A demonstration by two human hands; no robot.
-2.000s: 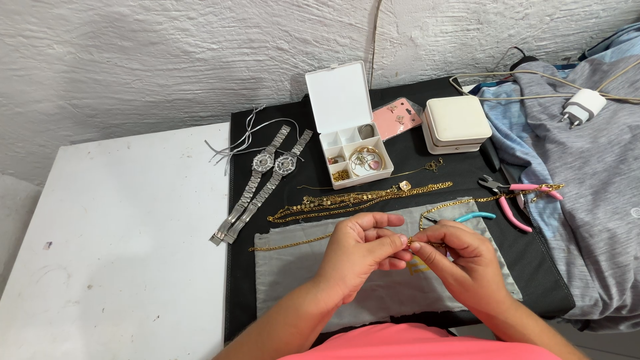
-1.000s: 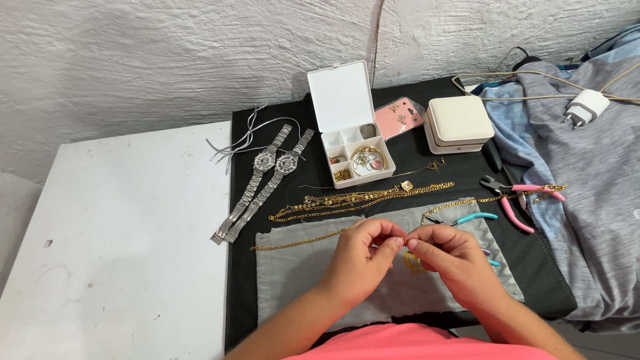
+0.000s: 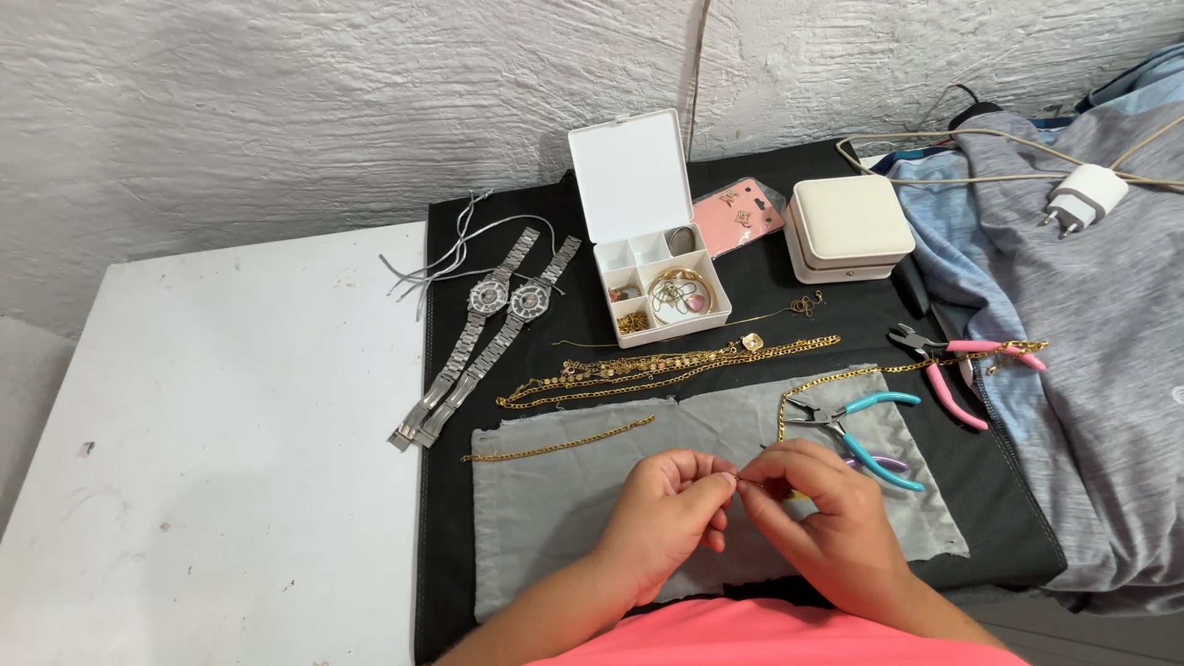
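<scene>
My left hand (image 3: pixel 671 518) and my right hand (image 3: pixel 819 518) meet fingertip to fingertip above a grey cloth (image 3: pixel 573 518). Both pinch a tiny piece between thumb and forefinger; it looks like part of a thin gold-coloured chain, mostly covered by the fingers. A short gold chain (image 3: pixel 560 448) lies on the cloth's upper left. From near my right hand a longer gold chain (image 3: pixel 828 377) runs up and right, over pink-handled cutting pliers (image 3: pixel 945 370). Turquoise-handled pliers (image 3: pixel 856 435) lie beside that hand, partly over a purple handle (image 3: pixel 888 463).
Behind are gold necklaces (image 3: pixel 666 365), an open white compartment box (image 3: pixel 675 324) of jewellery, a pink earring card (image 3: pixel 740 220) and a closed cream case (image 3: pixel 849 231). Two metal wristwatches (image 3: pixel 488 296) lie left. Grey clothing (image 3: pixel 1064 370) and a white plug adapter (image 3: pixel 1087 198) are at right.
The two hands have stayed close together over the cloth, with small shifts of the fingers. The chains, pliers and boxes have not moved.
</scene>
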